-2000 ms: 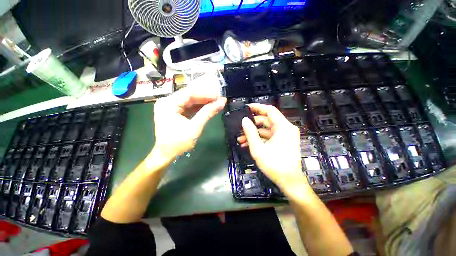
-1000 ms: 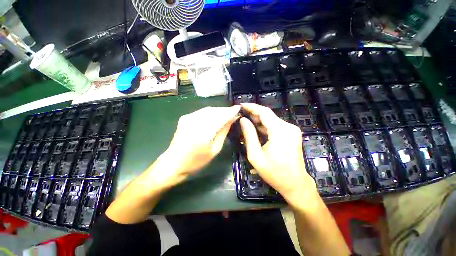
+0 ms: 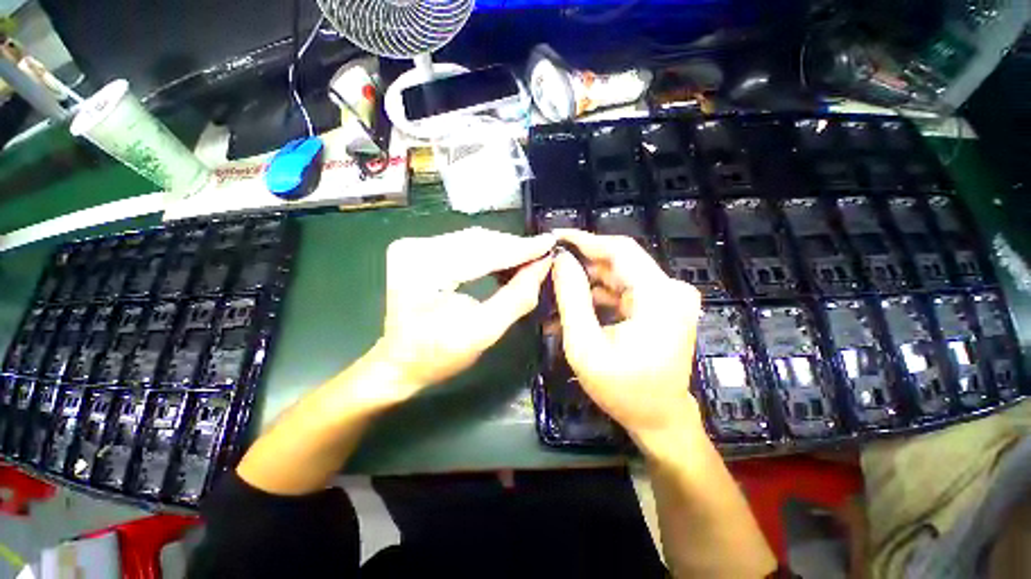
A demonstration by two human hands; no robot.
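Observation:
My left hand point(image 3: 441, 305) and my right hand point(image 3: 633, 328) meet fingertip to fingertip over the left edge of the right blister tray point(image 3: 780, 296). My right hand grips a small black device housing point(image 3: 581, 269), mostly hidden by the fingers. My left thumb and forefinger are pinched at the housing's upper edge; whether a tiny part is between them cannot be seen. The tray's pockets hold dark housings, several with bright silvery areas. A crumpled clear plastic bag point(image 3: 482, 170) lies behind my left hand.
Another blister tray point(image 3: 147, 351) with housings lies at left on the green mat point(image 3: 339, 266). Behind are a cup point(image 3: 138, 141), blue mouse point(image 3: 294, 167), white fan point(image 3: 398, 20), phone point(image 3: 461, 93) and a tipped white container point(image 3: 594, 91). Red stools point(image 3: 805, 489) show below the bench.
My left hand has moved right from beside the plastic bag to the housing in my right hand, and its fingertips now meet my right fingertips. The view has shifted slightly.

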